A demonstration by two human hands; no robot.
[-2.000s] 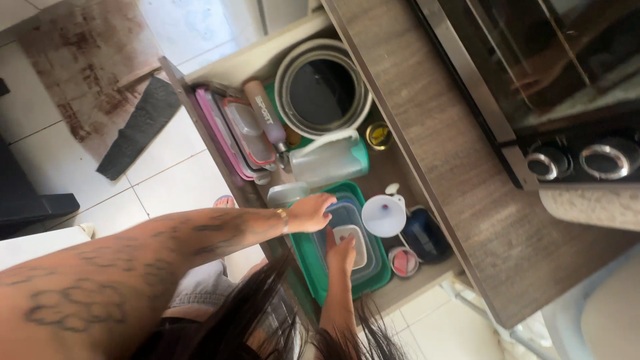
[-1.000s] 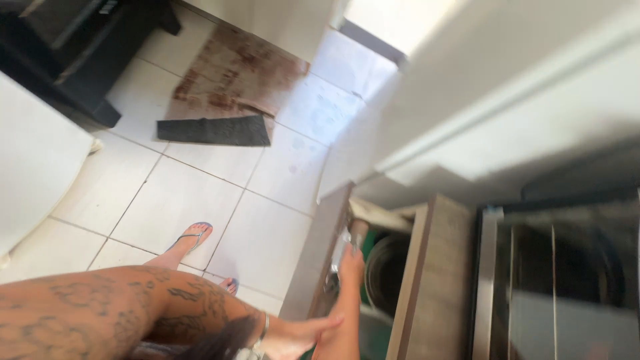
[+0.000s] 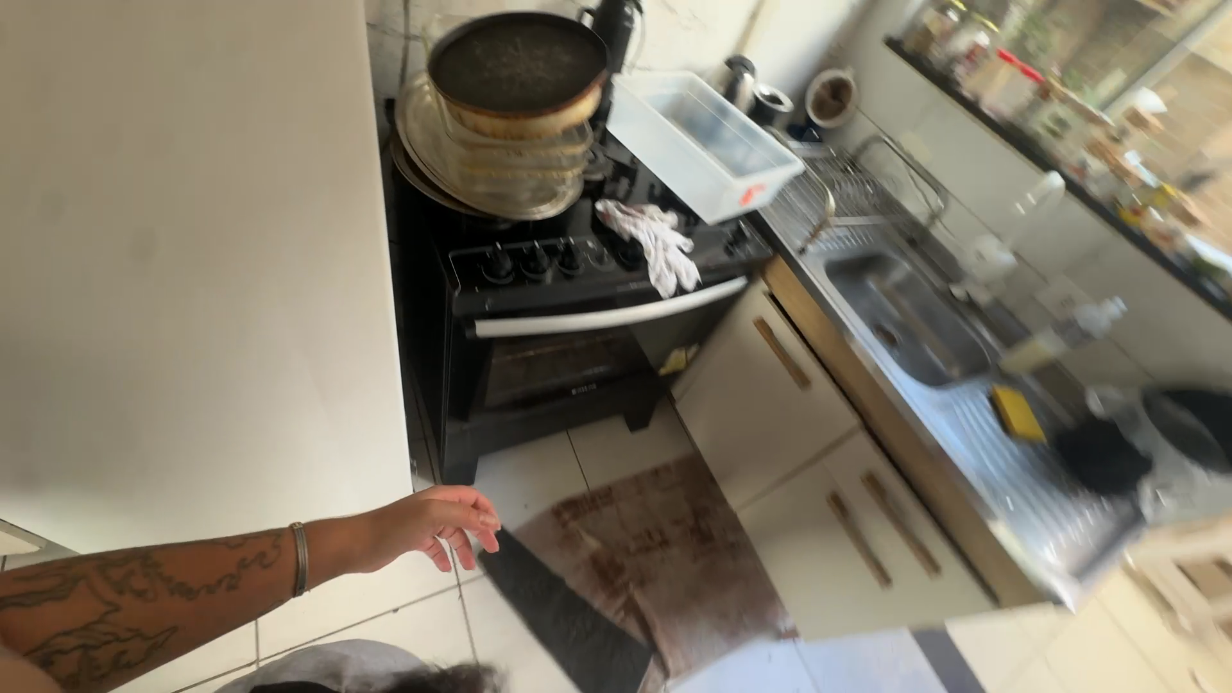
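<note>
My left hand [image 3: 435, 527] reaches in from the lower left, holding nothing, its fingers apart and loosely curled over the floor tiles. A bracelet circles the wrist. My right hand is out of sight. Beyond stands a black stove [image 3: 577, 385], its top bearing a stack of glass dishes [image 3: 520, 159] with a dark round pan [image 3: 520, 67] uppermost. White gloves or a crumpled cloth [image 3: 654, 241] hang over the stove's front edge. A clear plastic bin [image 3: 707, 144] rests across the right part of the stove top.
A stained brown mat [image 3: 664, 558] and a dark strip [image 3: 568, 616] lie on the tiles. At the left rises a large white panel [image 3: 192, 269]. On the right, white cabinets [image 3: 770, 395] sit under a steel sink [image 3: 910, 318], with a yellow sponge [image 3: 1017, 414] beside it.
The view has swung from the open drawer to the stove and sink. My left hand has left the plastic containers it was at; my right hand has gone out of view.
</note>
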